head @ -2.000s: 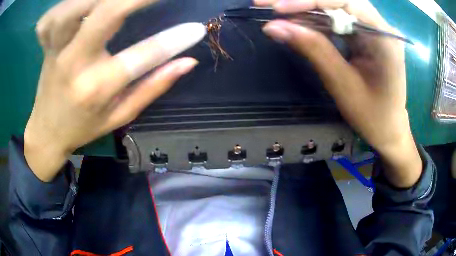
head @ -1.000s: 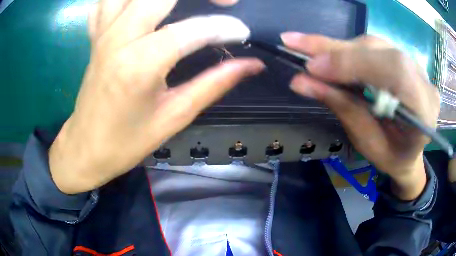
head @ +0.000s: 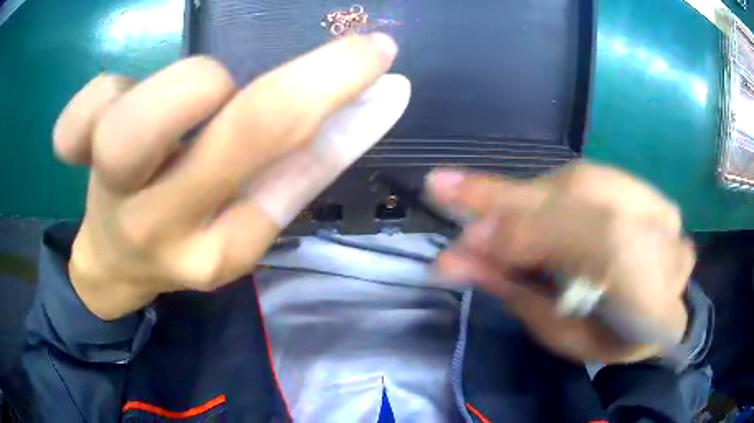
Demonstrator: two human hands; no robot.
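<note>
My right hand [head: 570, 256], blurred, holds the dark tweezers [head: 426, 202], whose tips point left over the fixture bar [head: 355, 186]. A small coppery ring [head: 392, 201] shows at one black seat of the bar. Another seat [head: 329, 212] shows beside my left hand. My left hand [head: 190, 173] hovers over the bar's left part, with a whitish finger cot [head: 364, 120] on its index finger. Nothing is seen in it; its thumb is hidden. Both hands hide the other seats. I cannot tell if the tweezers grip a coil.
The copper coil pile [head: 343, 20] lies on the black tray [head: 583, 74] beyond my left fingertips. Stacked bar edges [head: 496, 154] show behind the front bar. A shiny clear box or bag [head: 740, 107] is at the right on the green bench [head: 653, 91].
My right hand and the tweezers have come down from over the tray to the bar. My left hand has moved left and turned. The bar appears higher in view, and the coil pile is uncovered.
</note>
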